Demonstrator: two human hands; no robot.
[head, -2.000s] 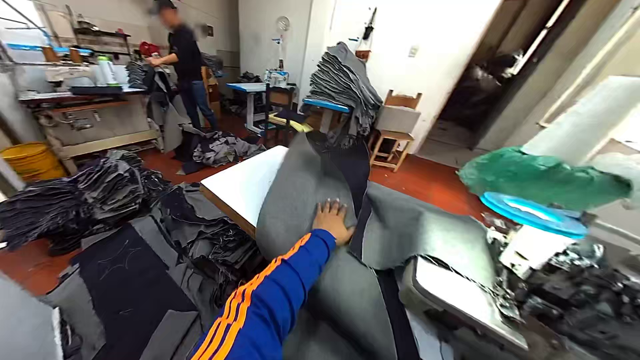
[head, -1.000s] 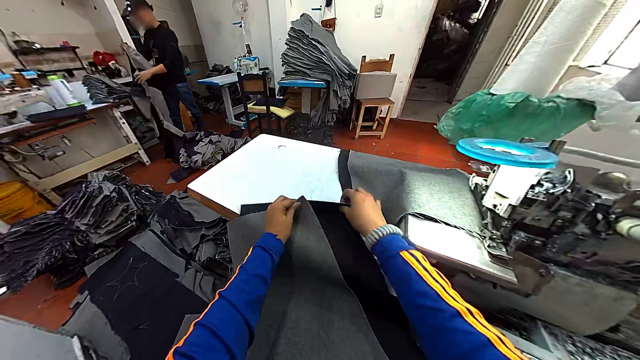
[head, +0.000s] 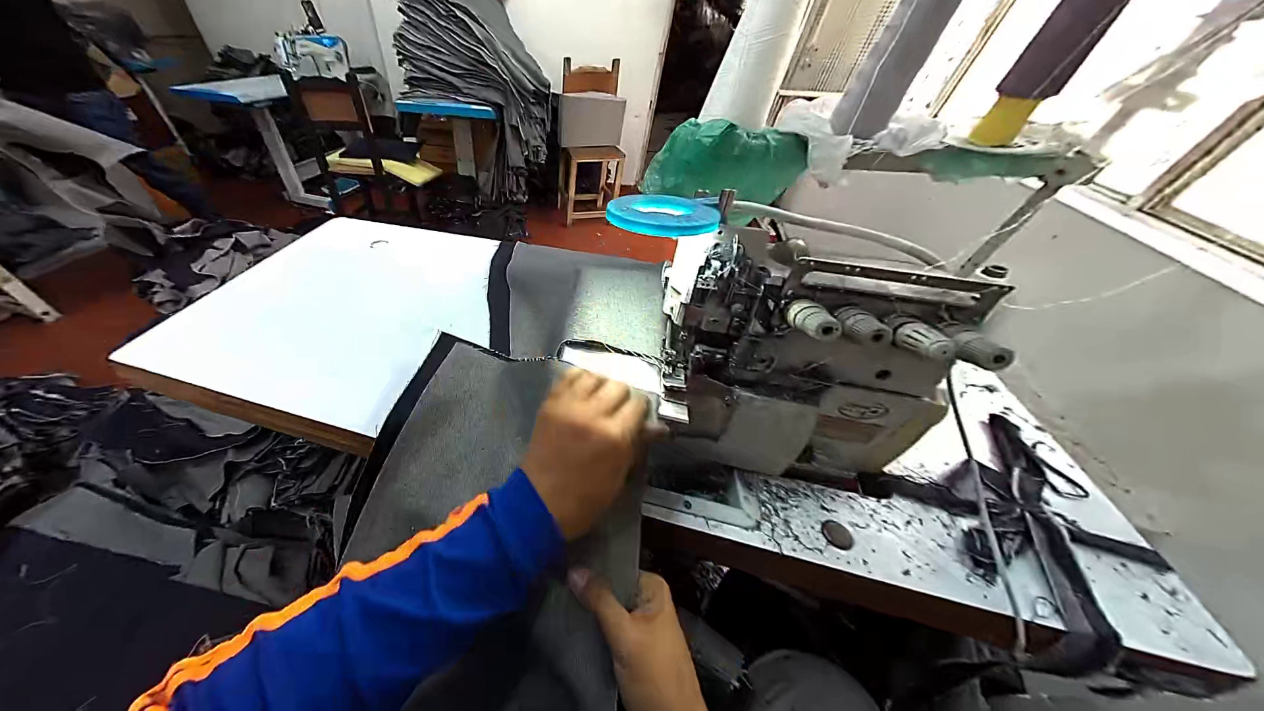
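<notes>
A grey cloth panel with a dark edge point(head: 444, 434) hangs over the front of the white table point(head: 296, 306). My left hand point(head: 588, 444) grips its upper right part, just left of the presser foot of an overlock sewing machine point(head: 790, 346). Lower down, my right hand point(head: 642, 632) pinches the panel's right edge, with the thumb on top. Another grey panel point(head: 583, 286) with a dark strip lies behind, beside the needle area. A lit blue ring lamp point(head: 664, 214) sits above the machine head.
Cloth scraps point(head: 247, 513) are heaped at the left. Lint and dark strips point(head: 1037, 533) lie on the machine table's right side. A stack of grey panels point(head: 474, 79), chairs point(head: 591, 148) and a green plastic bag point(head: 726, 163) stand behind. A person point(head: 79, 99) is at the far left.
The view has swung right. Both hands have moved from the panel over the white table to its part beside the sewing machine.
</notes>
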